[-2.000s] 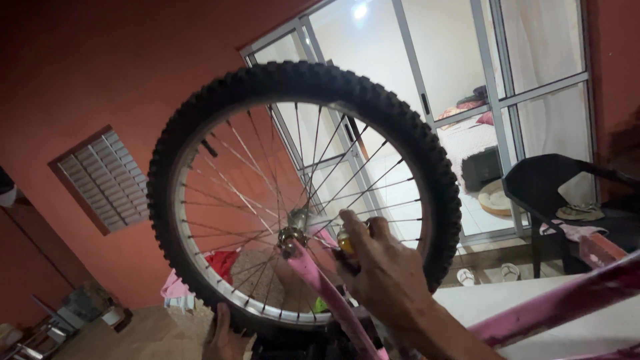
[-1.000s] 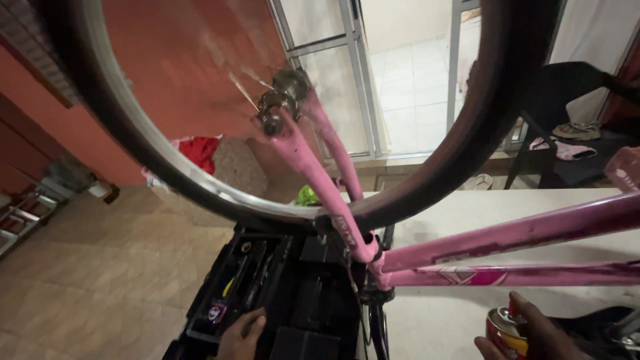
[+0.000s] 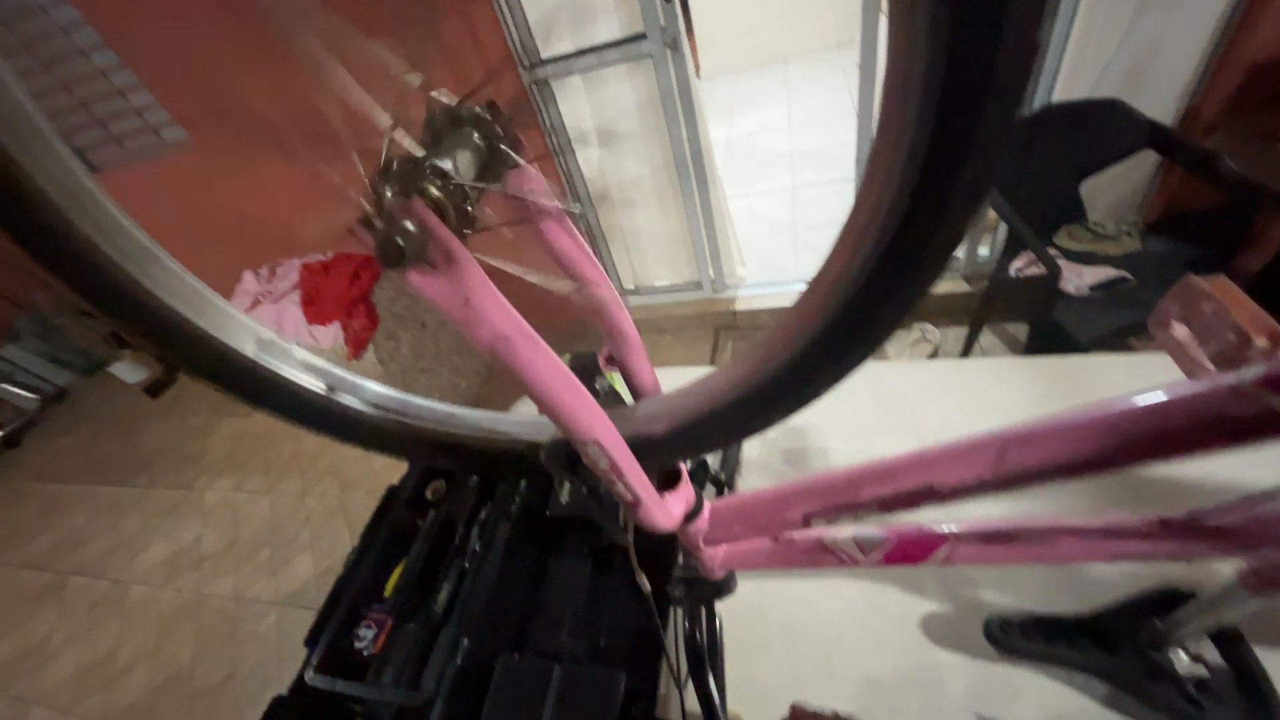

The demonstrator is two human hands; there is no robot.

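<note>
The bicycle stands upside down, its pink fork (image 3: 520, 345) holding the front wheel by the hub (image 3: 440, 180). The black tyre (image 3: 960, 170) and metal rim (image 3: 330, 385) fill the upper view, and the spokes are blurred. Pink frame tubes (image 3: 930, 480) run right from the head tube over a pale tabletop (image 3: 850, 640). A black saddle (image 3: 1090, 635) shows at lower right. Neither hand can be made out; a small reddish-brown patch at the bottom edge is too little to identify.
An open black toolbox (image 3: 540, 590) with tools lies under the wheel. Red cloth (image 3: 340, 300) lies beyond the rim at left. A dark chair (image 3: 1110, 210) holding a shoe and cloth stands at right, near a glazed sliding door (image 3: 630, 150).
Both hands have left the view; a second ago one was over the toolbox, the other on a spray can at lower right. The spokes, distinct two seconds ago, are blurred.
</note>
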